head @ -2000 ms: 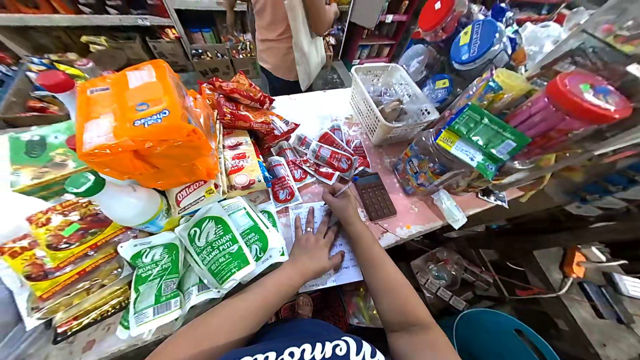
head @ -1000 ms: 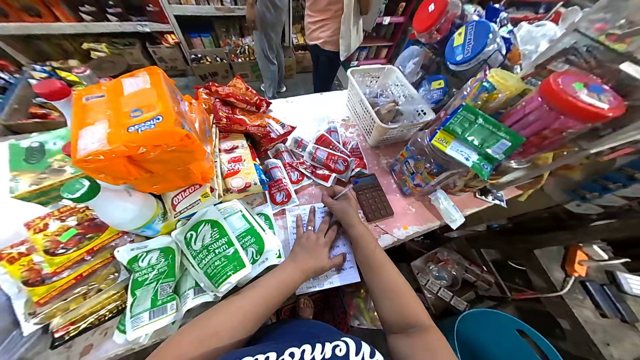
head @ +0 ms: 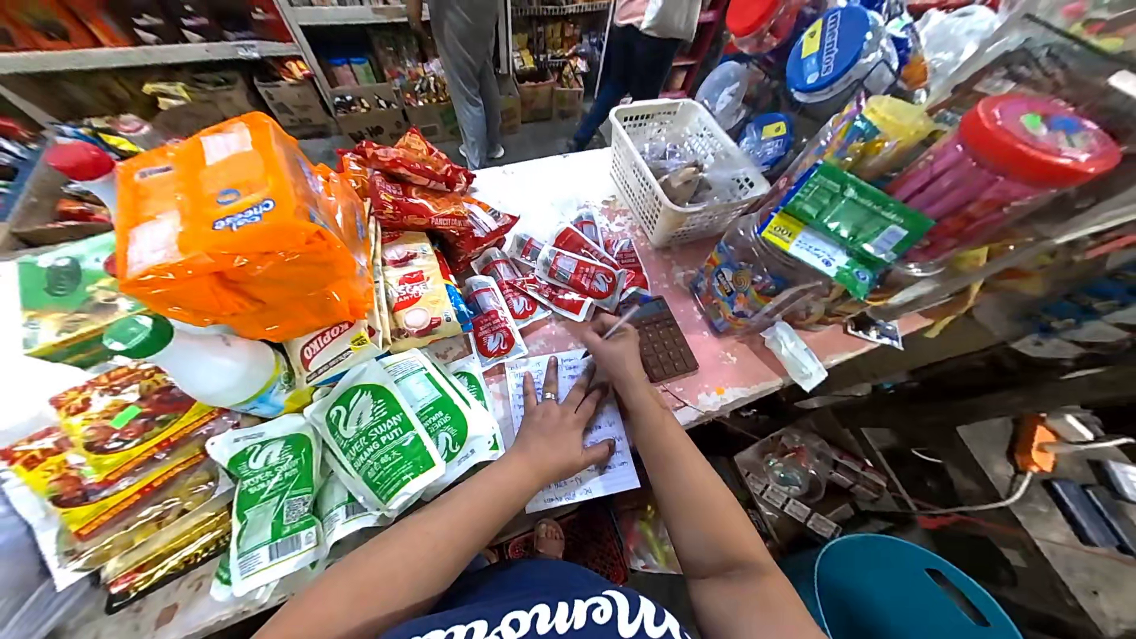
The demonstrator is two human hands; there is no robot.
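A sheet of paper with handwriting lies at the counter's near edge. My left hand rests flat on it, fingers spread, a ring on one finger. My right hand grips a slim pen at the sheet's upper right corner. Just right of that hand lies a brown calculator. Beyond the paper are red-and-white sauce pouches in a loose pile. Green-and-white vinegar pouches overlap to the left of the paper.
An orange pack of snacks, red noodle packs and a white bottle crowd the left. A white plastic basket and candy jars stand right. A teal bin is below. Two people stand beyond the counter.
A second person in grey trousers has come into view beyond the counter. The person in the pink top has shifted right. My left hand stays on the paper.
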